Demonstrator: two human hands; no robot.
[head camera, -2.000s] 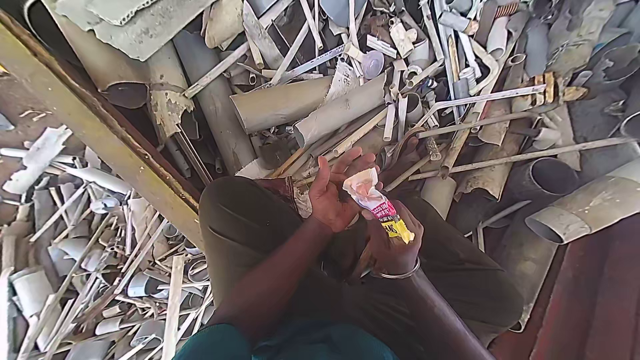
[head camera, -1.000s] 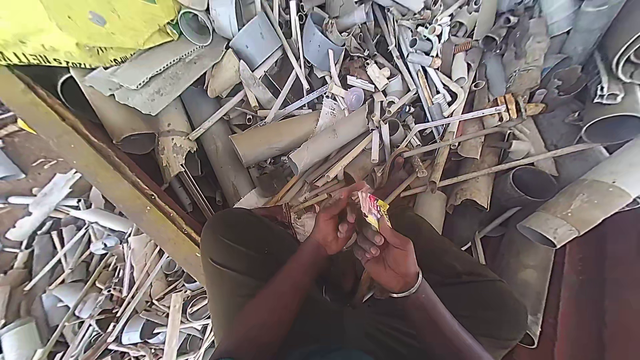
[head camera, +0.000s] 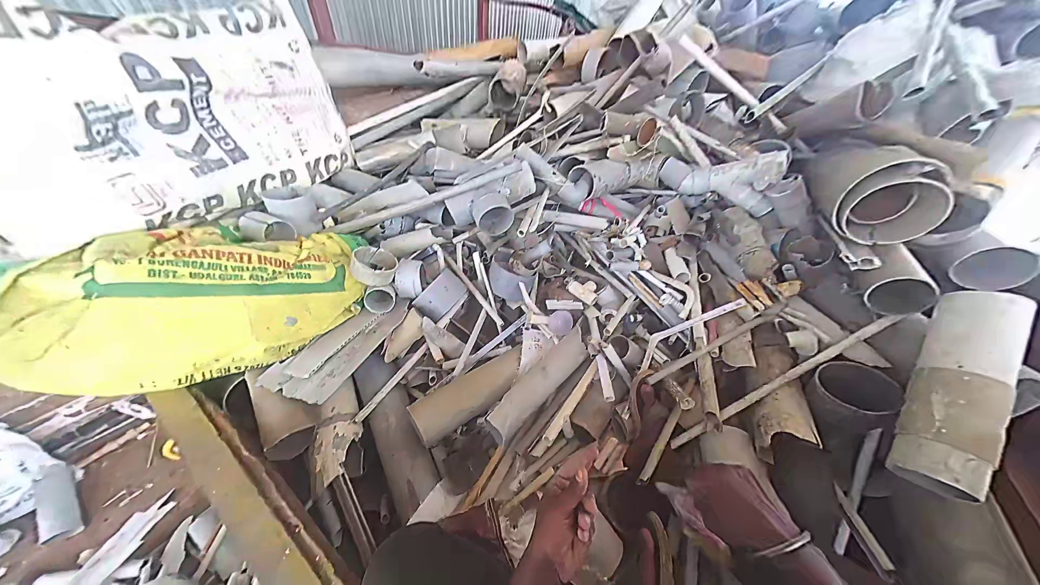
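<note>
My left hand (head camera: 565, 512) is at the bottom centre, palm turned up and fingers partly curled, just in front of thin scrap strips; whether anything lies in it cannot be told. Blurred by motion, my right hand (head camera: 723, 496) is apart from it to the right, with a light bangle (head camera: 784, 545) on the wrist. A pale pinkish patch shows at its left side, too smeared to identify. Ahead of both hands spreads a heap of cut grey plastic pipes (head camera: 544, 386), narrow strips and fittings. A long thin rod (head camera: 788, 380) slants across it beyond my right hand.
A yellow printed sack (head camera: 203, 325) and a white printed sack (head camera: 244, 106) lie on the left. Below them runs a yellowish beam (head camera: 236, 496), with scrap strips on its far side. Wide pipe sections (head camera: 963, 394) are on the right. Corrugated sheeting (head camera: 398, 20) stands behind.
My hands, together around a small colourful packet before, are now apart, the right one farther right. The packet cannot be made out now. The view has tilted up.
</note>
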